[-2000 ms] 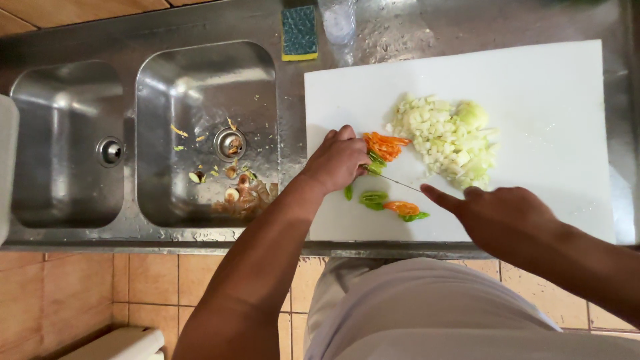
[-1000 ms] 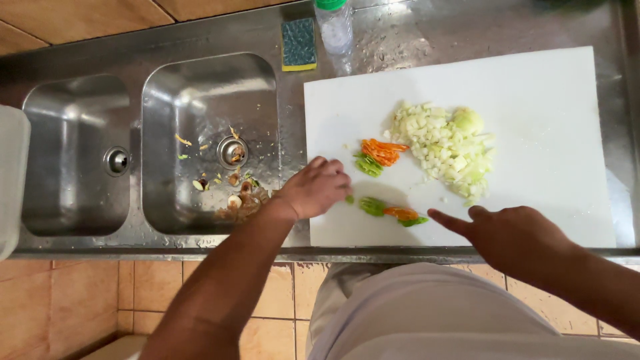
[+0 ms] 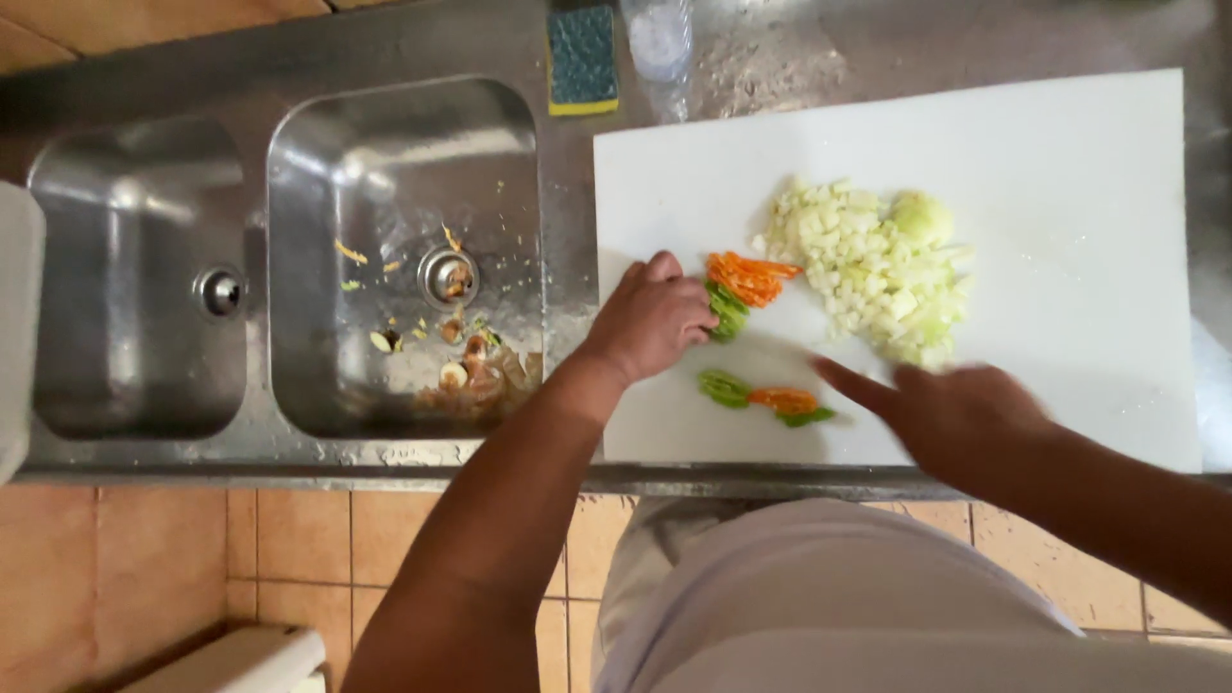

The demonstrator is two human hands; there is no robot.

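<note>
My left hand [image 3: 659, 313] rests on the white cutting board [image 3: 1068, 250], its fingertips against green vegetable slices [image 3: 727, 311]. Orange vegetable strips [image 3: 749, 278] lie directly above those slices. Blurred by motion, my right hand [image 3: 948, 409] grips a knife with its index finger stretched forward; the handle is hidden in the palm and the thin blade is barely visible, pointing left. Below the blade lie more green slices [image 3: 724, 388], an orange piece [image 3: 782, 399] and another green piece [image 3: 807, 418]. A heap of diced onion [image 3: 866, 269] sits above the right hand, with a larger onion piece [image 3: 922, 218].
Left of the board are two steel sink basins; the nearer one [image 3: 404, 202] holds peelings and scraps around its drain [image 3: 449, 277]. A sponge [image 3: 582, 60] and a clear plastic bottle [image 3: 660, 43] stand behind the board. A pale container [image 3: 17, 327] edges in at far left.
Since one second ago my left hand has moved right to touch the upper green slices. Two seconds ago it was also at them, with the knife blade beside its fingers.
</note>
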